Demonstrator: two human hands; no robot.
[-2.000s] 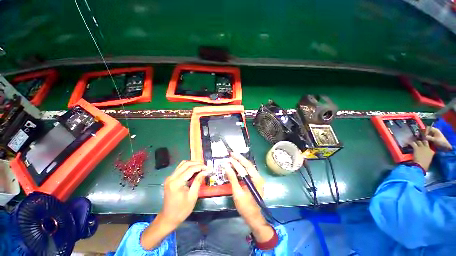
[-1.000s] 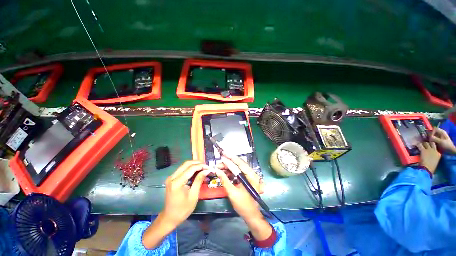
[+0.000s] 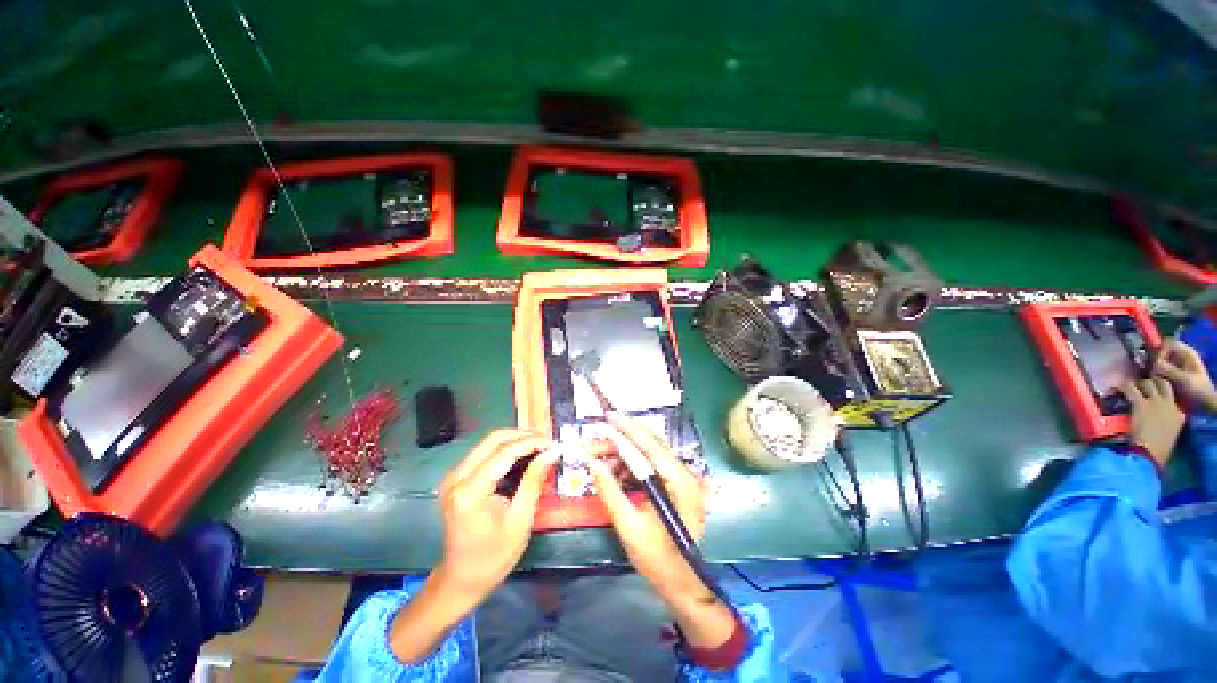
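An open tablet [image 3: 617, 350] with a silver-grey battery lies in an orange-red foam tray [image 3: 530, 360] in front of me. My left hand [image 3: 497, 500] is at the tray's near left side, thumb and forefinger pinched together over the circuit board [image 3: 575, 476]; what they hold is too small to tell. My right hand [image 3: 651, 504] is over the near right part of the board and holds the soldering iron [image 3: 657, 491]. The iron slants across the hand, with one end over the battery. The fingertips of both hands are close together.
Red-wired parts [image 3: 354, 443] and a black block [image 3: 434, 416] lie left. A whitish tub [image 3: 782, 423], iron stand [image 3: 897, 364] and small fan [image 3: 742, 323] stand right. Another tray [image 3: 167, 387] lies left; trays sit on the green belt [image 3: 474, 254]. A desk fan [image 3: 123, 603] is lower left. Another person works far right.
The trays on the belt have moved to the right. My hands have stayed over the near end of the tablet, with only small finger shifts. The iron remains in my right hand.
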